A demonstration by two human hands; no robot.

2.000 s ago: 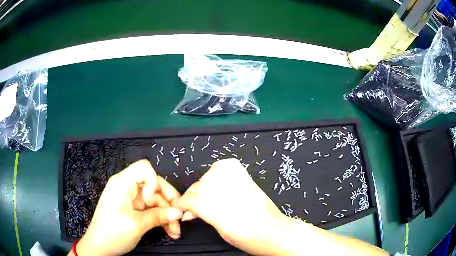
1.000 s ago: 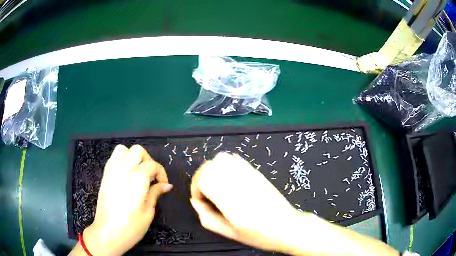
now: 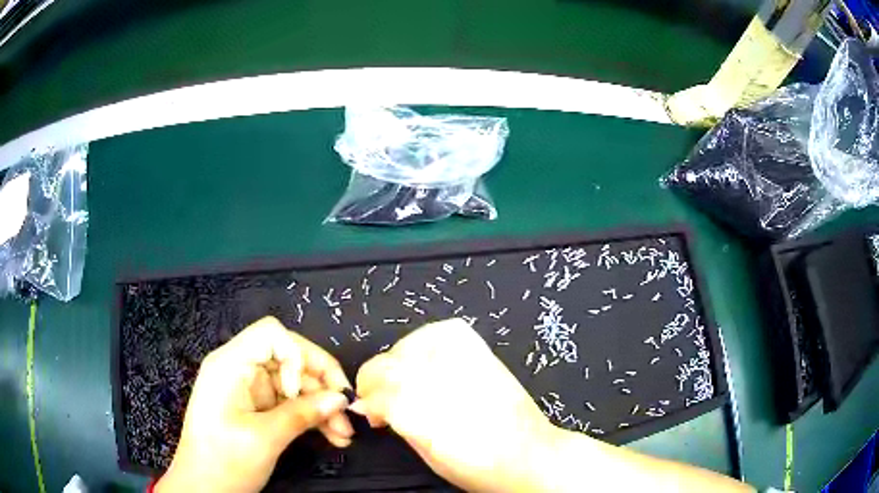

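My left hand [image 3: 260, 400] is over the left-middle part of the long black tray [image 3: 617, 385]. Its thumb and finger pinch a tiny dark piece [image 3: 349, 395]. My right hand [image 3: 443, 385] meets it, fingertips at the same piece; whether it also holds a pin is too small to tell. Small silvery pins [image 3: 554, 327] lie scattered over the tray's middle and right. Tiny black parts [image 3: 159, 356] cover its left end. The smaller tray at the near edge is mostly hidden under my hands.
A clear zip bag [image 3: 419, 168] lies beyond the tray, another bag [image 3: 58, 226] at the left edge. A large bag of black parts [image 3: 752, 173] is upper right, near a taped post [image 3: 752, 77]. Stacked black trays [image 3: 834, 318] stand at right. A thin rod [image 3: 731, 414] lies beside the long tray.
One second ago my hands were apart over the tray; now their fingertips meet again with a dark piece between them. The whole view has shifted slightly.
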